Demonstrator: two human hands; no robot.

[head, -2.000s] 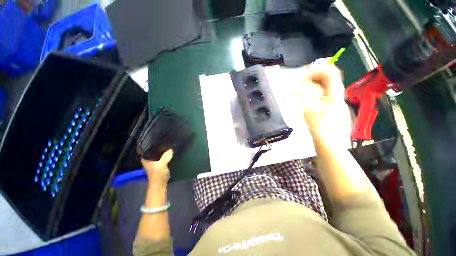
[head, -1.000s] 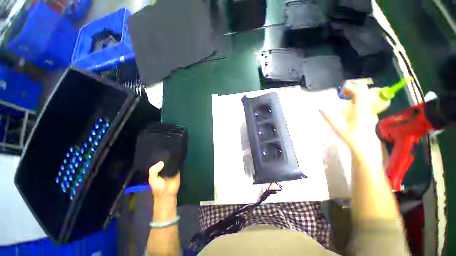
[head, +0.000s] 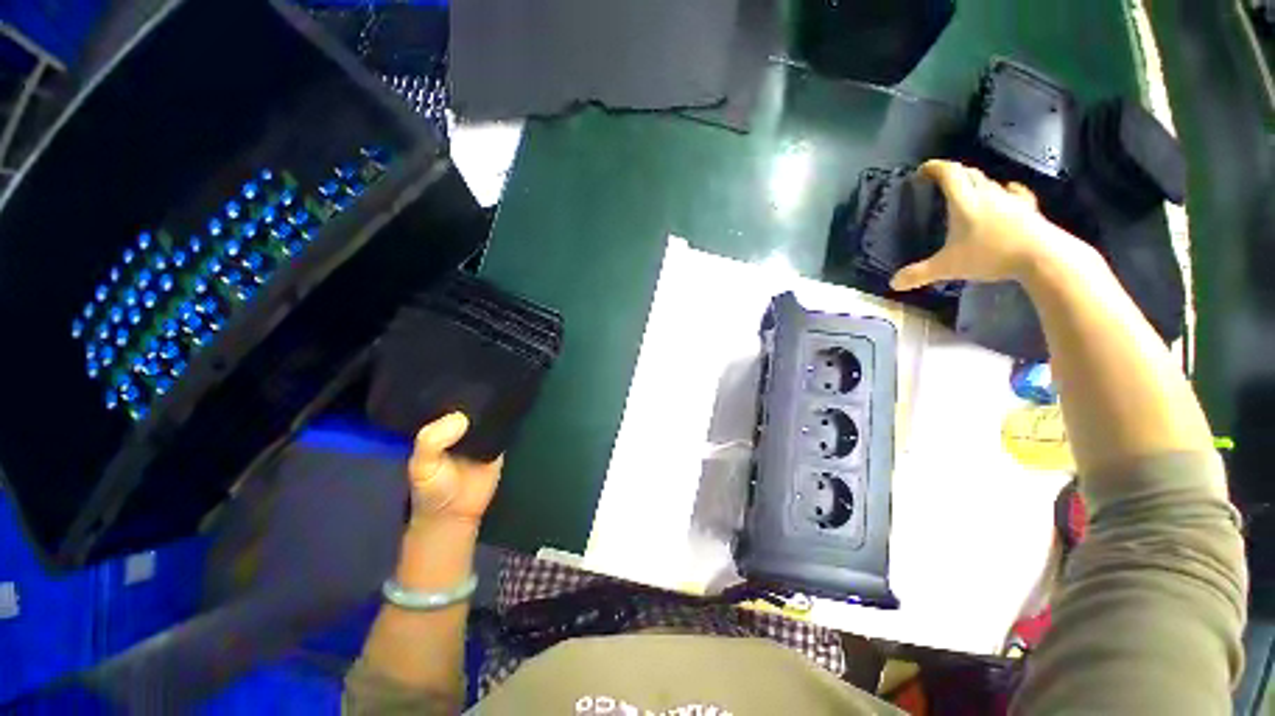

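My left hand [head: 450, 483] grips a stack of black end covers [head: 469, 367] beside the black bin, left of the white sheet [head: 657, 378]. My right hand [head: 979, 231] is at the far right of the bench, with thumb and fingers around a black end cover [head: 916, 224] on a pile. The black power strip body [head: 825, 448] lies on the white sheet, its three round sockets facing up. Small light wire ends show at its near end, and a dark cord runs toward my lap.
A large black bin [head: 301, 322] with rows of blue-topped parts [head: 210, 273] stands at left. Black sheets [head: 601, 56] lie at the far side. More black covers [head: 1028, 119] are at far right. A bottle [head: 1038, 437] is partly behind my right arm.
My right hand has moved from near the bottle to the cover pile at the far side. My left hand still holds its stack. The view has shifted and turned.
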